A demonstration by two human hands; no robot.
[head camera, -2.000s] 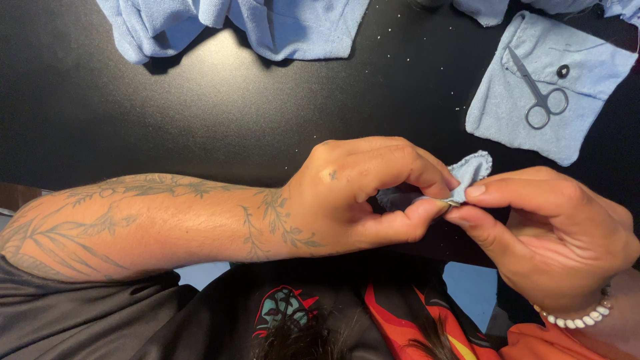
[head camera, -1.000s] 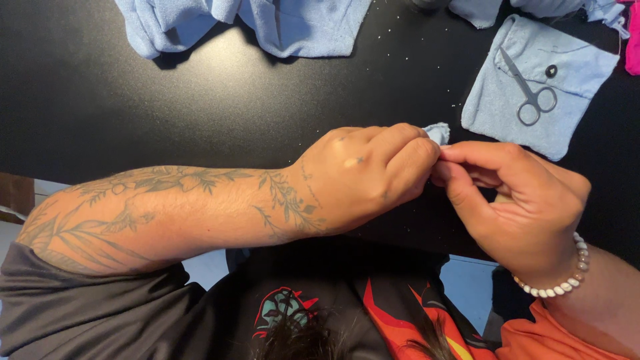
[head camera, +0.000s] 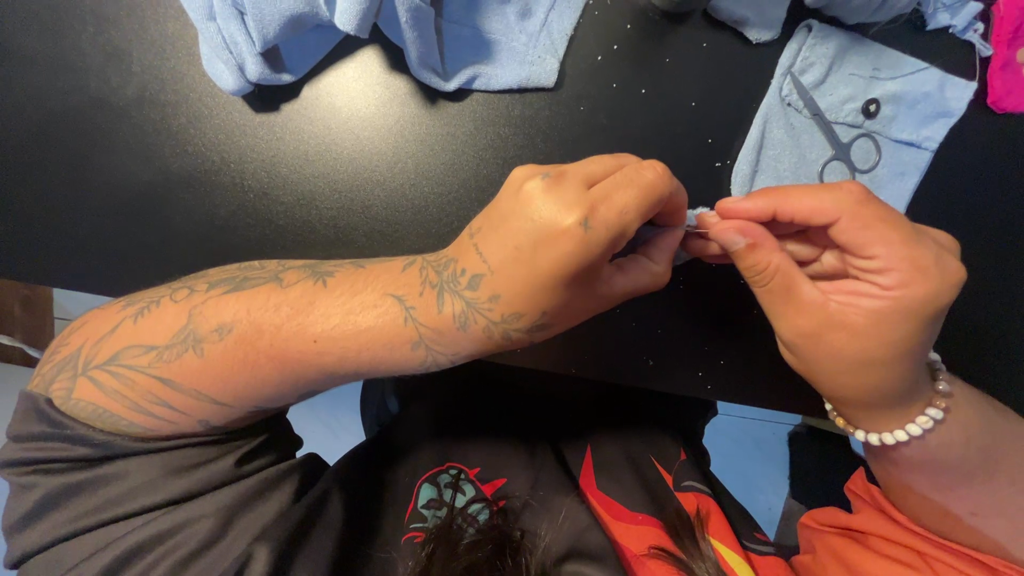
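Note:
My left hand (head camera: 588, 228) grips a small piece of light blue cloth (head camera: 694, 218) between thumb and fingers; most of the cloth is hidden inside the hand. My right hand (head camera: 848, 272) meets it at the fingertips, its thumb and forefinger pinched on a thin needle (head camera: 699, 230) that reaches to the cloth. At the upper right, small metal scissors (head camera: 836, 140) lie on a light blue cloth pouch (head camera: 768, 152). A round black button (head camera: 870, 108) is on the same pouch, just beside the scissors.
Folded light blue towelling (head camera: 488, 48) lies at the top of the black table (head camera: 144, 160). More blue cloth (head camera: 752, 16) and a bright pink piece (head camera: 1006, 64) are at the upper right edge. White specks are scattered over the tabletop; its near edge runs beside my body.
Two seconds ago more of the small cloth showed between my hands. My left hand has turned, knuckles upward, and now covers most of it. The scissors and button have stayed on the pouch.

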